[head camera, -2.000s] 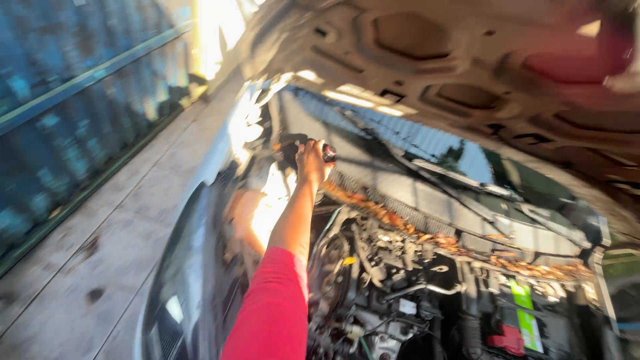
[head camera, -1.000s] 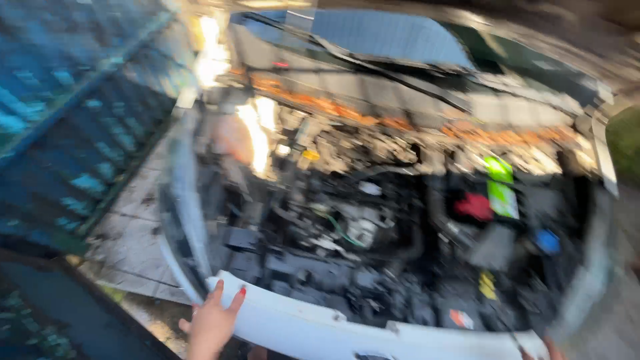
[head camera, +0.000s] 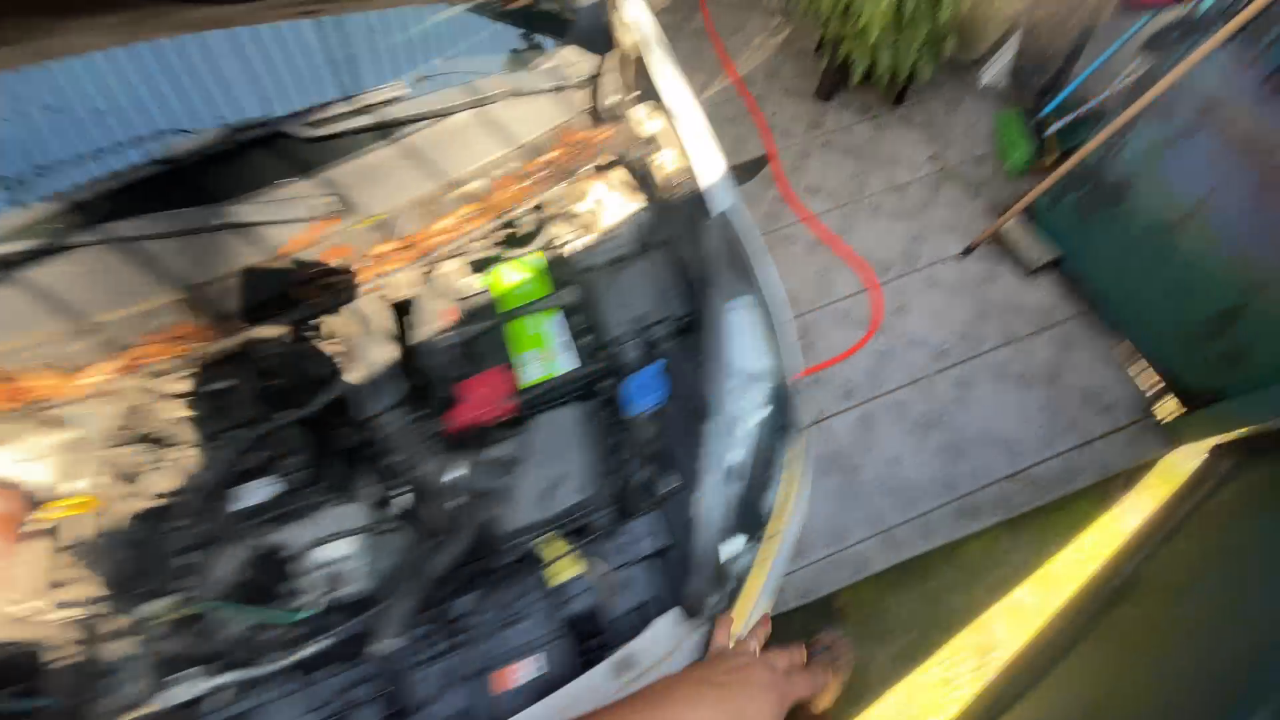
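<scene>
My right hand (head camera: 750, 672) reaches in from the bottom and touches the front corner of a car, at the lower end of the headlight (head camera: 738, 430). Its fingers are blurred but look apart, with nothing seen held in them. My left hand is out of view. The engine bay (head camera: 400, 470) lies exposed to the left, with a bright green and white labelled part (head camera: 540, 345), a red cover (head camera: 480, 398) and a blue cap (head camera: 645, 388). A yellow dipstick handle or cap (head camera: 66, 507) shows at the far left. Dry leaves (head camera: 440, 240) line the windshield base.
A red hose (head camera: 820, 235) curves over the concrete paving (head camera: 930, 350) beside the car. A wooden pole (head camera: 1110, 135) leans at the upper right near a dark green surface (head camera: 1160, 240). A fern-like plant (head camera: 885, 40) stands at the top. A yellow-lit edge (head camera: 1060, 570) crosses the lower right.
The view has swung to the right side of the car. My left hand, at the front edge one second ago, has left view. The dark object held near the windshield two seconds ago is no longer seen.
</scene>
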